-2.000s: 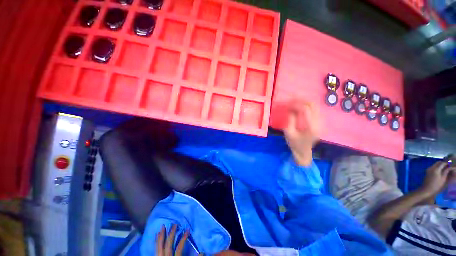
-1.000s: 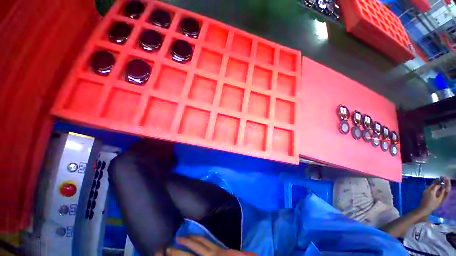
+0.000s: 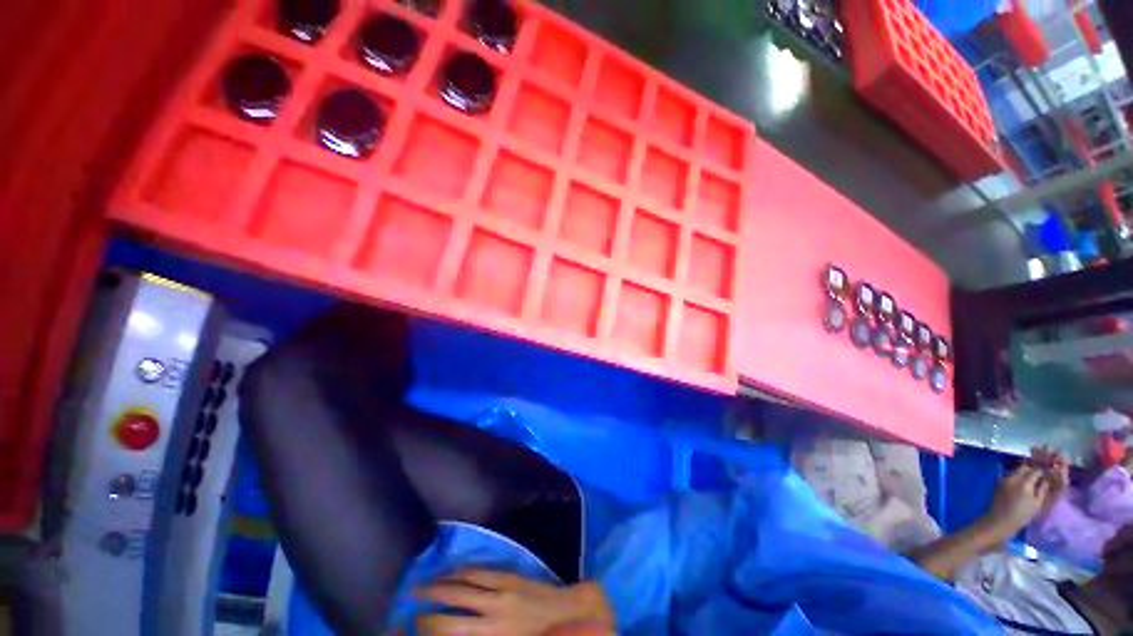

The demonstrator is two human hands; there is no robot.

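A red-pink foam tray [image 3: 534, 137] with square pockets lies in front of me, with several dark glossy round watch bodies [image 3: 350, 122] in its left pockets. Beside it is a flat foam sheet [image 3: 795, 224] with a row of open watch cases [image 3: 887, 307], each next to a round back cover [image 3: 882, 342]. One hand, apparently my right hand [image 3: 509, 605], is low over my lap at the bottom edge, fingers pointing left over blue cloth. It is partly cut off, and whether it holds anything is unclear. I cannot make out my left hand.
A white machine panel [image 3: 93, 478] with a red button [image 3: 136, 430] stands at left below stacked red foam [image 3: 87, 124]. More red trays [image 3: 926, 93] are at upper right. Another person's hands [image 3: 1031, 485] and arm are at far right.
The hand and blue sleeve that were at the foam sheet's near-left corner two seconds ago have drawn back from it toward my lap. The view has shifted, and a small red thing near that hand is no longer seen.
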